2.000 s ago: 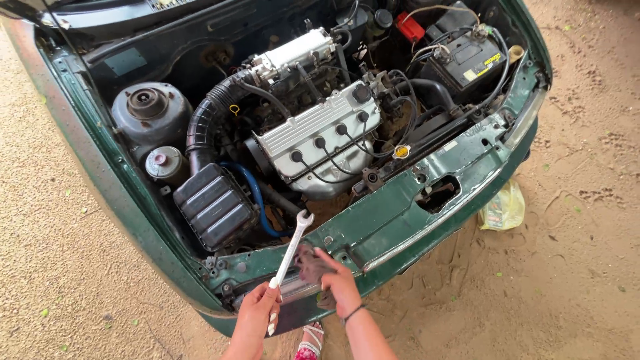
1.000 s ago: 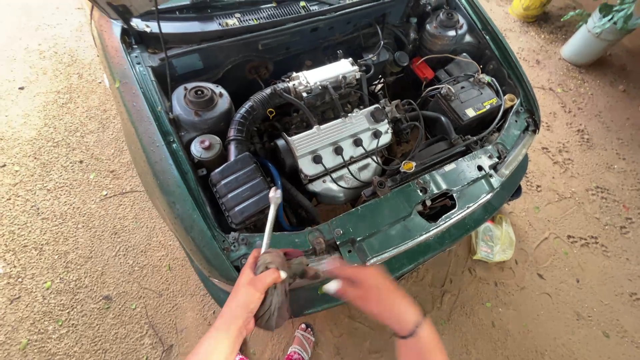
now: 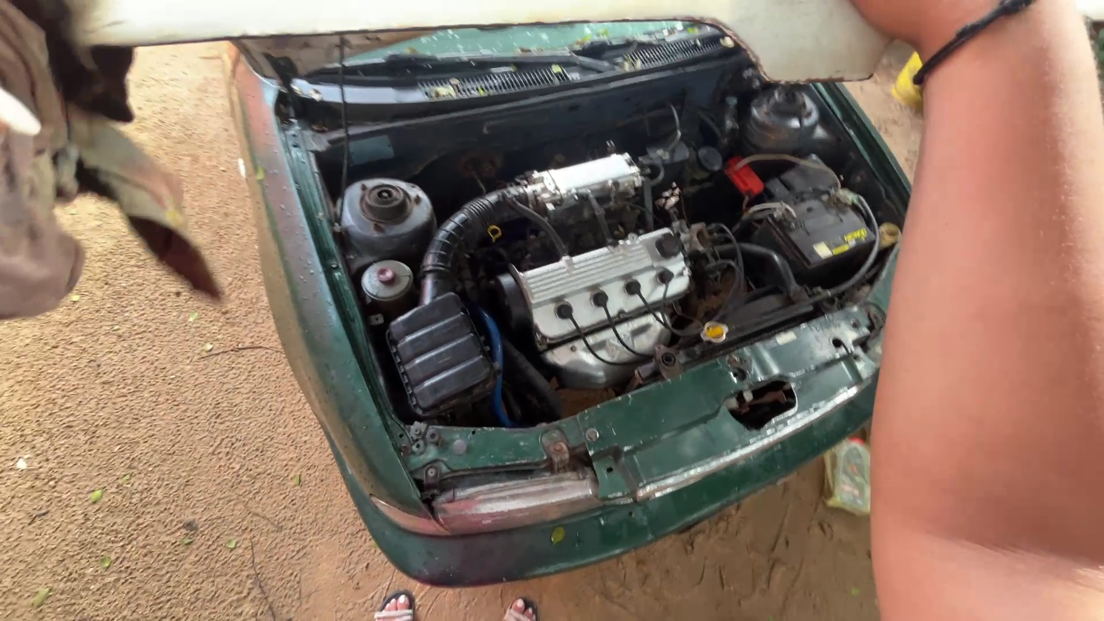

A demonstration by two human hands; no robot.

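At the top right, my right hand (image 3: 901, 21) meets the pale edge of the raised car hood (image 3: 802, 43); its fingers are cut off by the frame, so its grip is unclear. A black band circles that wrist. A stained grey-brown cloth (image 3: 34, 198) hangs at the left edge, with a small blurred white thing (image 3: 17, 114) against it. My left hand cannot be made out there. Below lies the engine bay, with a silver ribbed valve cover (image 3: 604, 276), a black air filter box (image 3: 442, 354) and a battery (image 3: 819, 233).
The green front panel (image 3: 673, 414) and bumper (image 3: 517, 556) border the bay. A plastic bag (image 3: 849, 474) lies on the sandy ground to the right of the bumper. Two sandalled feet (image 3: 397, 606) show at the bottom edge. The windshield (image 3: 552, 43) is behind the bay.
My right hand has risen from near the front panel to the hood's edge. The cloth has moved up and left from over the panel. The wrench seen earlier is no longer plainly visible.
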